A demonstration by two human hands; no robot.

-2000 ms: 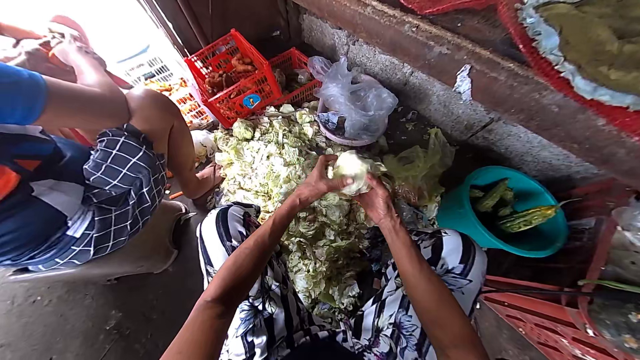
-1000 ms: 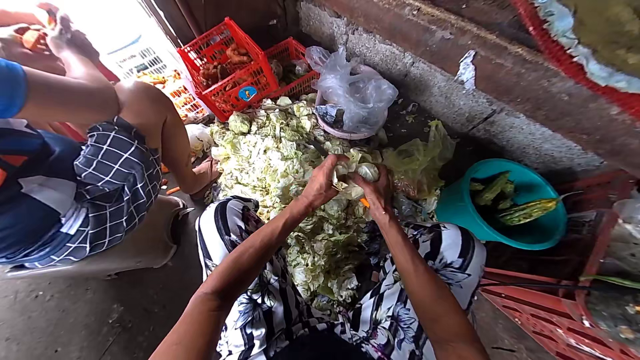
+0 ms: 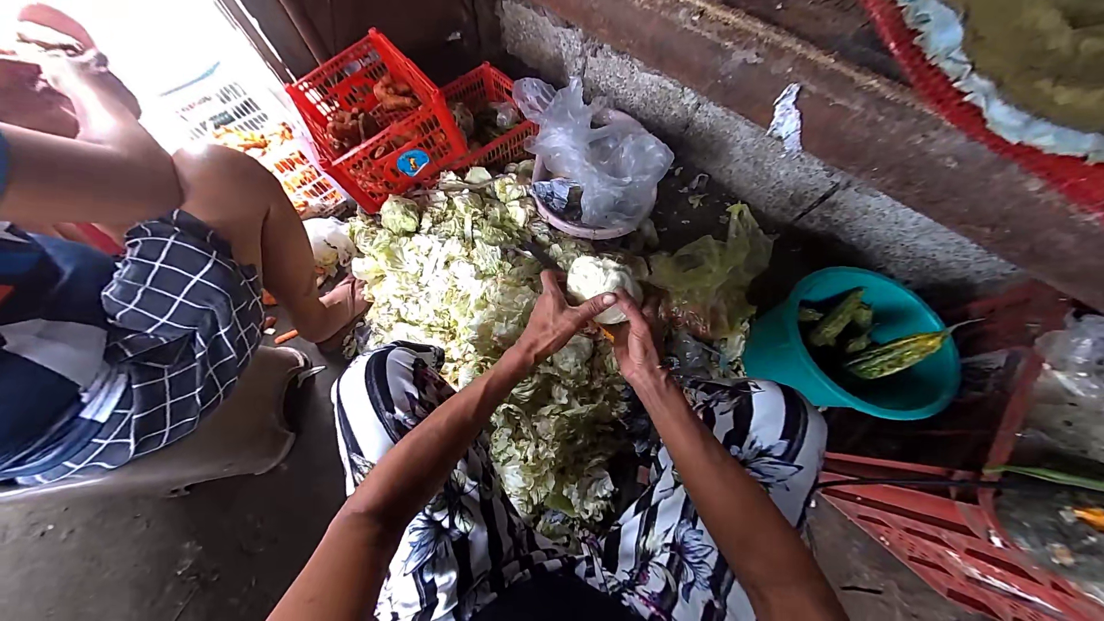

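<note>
A pale cabbage head is held between my two hands above a wide heap of loose cabbage leaves. My left hand grips it from the left and below, thumb across its front. On its lower right side, my right hand holds it with the fingers. A dark, narrow thing, perhaps a knife blade, shows beside my left fingers. Something orange shows just under the cabbage head, partly hidden by my hands. The leaf heap reaches down between my knees.
Red plastic crates and a round tub under clear plastic bags stand beyond the heap. A teal basin with wilted vegetables is at right, near a red crate. A seated person is close at left.
The cabbage head has turned in my hands; its pale side now faces up, and my hands' hold on it has shifted. The seated person's raised hand at upper left has moved.
</note>
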